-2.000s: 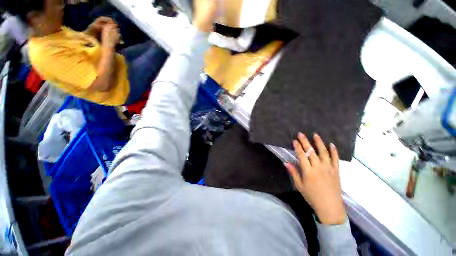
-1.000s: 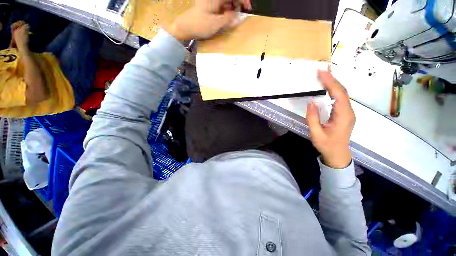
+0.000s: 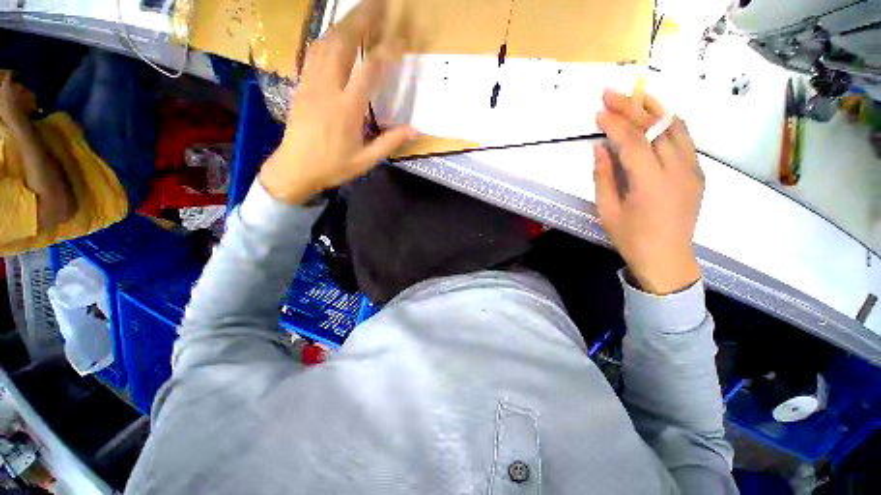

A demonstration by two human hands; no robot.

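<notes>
The marking template [image 3: 526, 92], a white strip with dark slots and tiny dots, lies at the table's front edge with tan card [image 3: 580, 29] along its far side. A thin dark rim of cloth shows below its near edge. My left hand [image 3: 333, 121] is at its left end, fingers spread and partly blurred, thumb over the near corner. My right hand [image 3: 652, 184] is at its right end, with a short white stick [image 3: 659, 127] between the fingers. Dark cloth [image 3: 425, 232] lies on my lap.
The sewing machine [image 3: 821, 29] is at upper right, with snips [image 3: 791, 145] beside it. Taped cardboard [image 3: 246, 34] lies at the table's left. Blue crates [image 3: 145, 290] stand below left, near a person in yellow [image 3: 68, 179]. The measuring tape [image 3: 502, 196] runs along the table edge.
The template with tan card has come over the table where the bare dark panel lay. In the last second my left hand moved left and down, and its fingers spread; my right hand moved slightly up.
</notes>
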